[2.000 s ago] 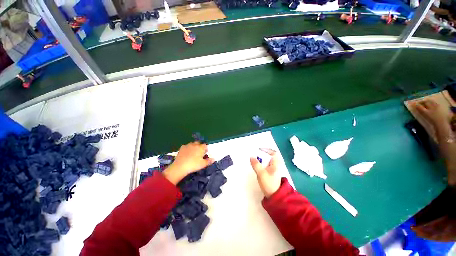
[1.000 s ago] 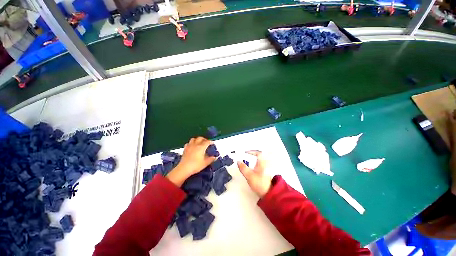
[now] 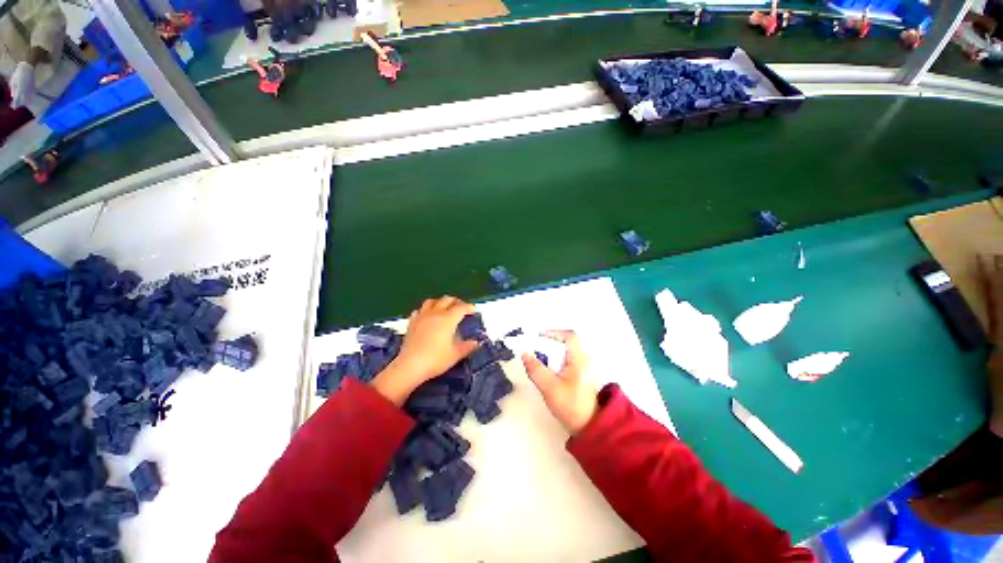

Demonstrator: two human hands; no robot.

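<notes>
My left hand is over the top of the working pile of loose navy parts on the white work sheet. Its fingertips hold a navy molded part. My right hand is right of it, above the sheet, with a small white item between thumb and fingers; a dark spot shows at it. The fingers hide most of that item. A small dark piece shows between the hands. The hands are apart.
The dark green conveyor belt carries spaced navy parts beyond the sheet. A bulk stock pile lies far left. White scraps and a slim pale knife or scraper lie right. A black parts tray stands beyond.
The part released near my left hand has travelled right along the belt with the others. My left hand has taken hold of another navy part. My right hand has shifted slightly left.
</notes>
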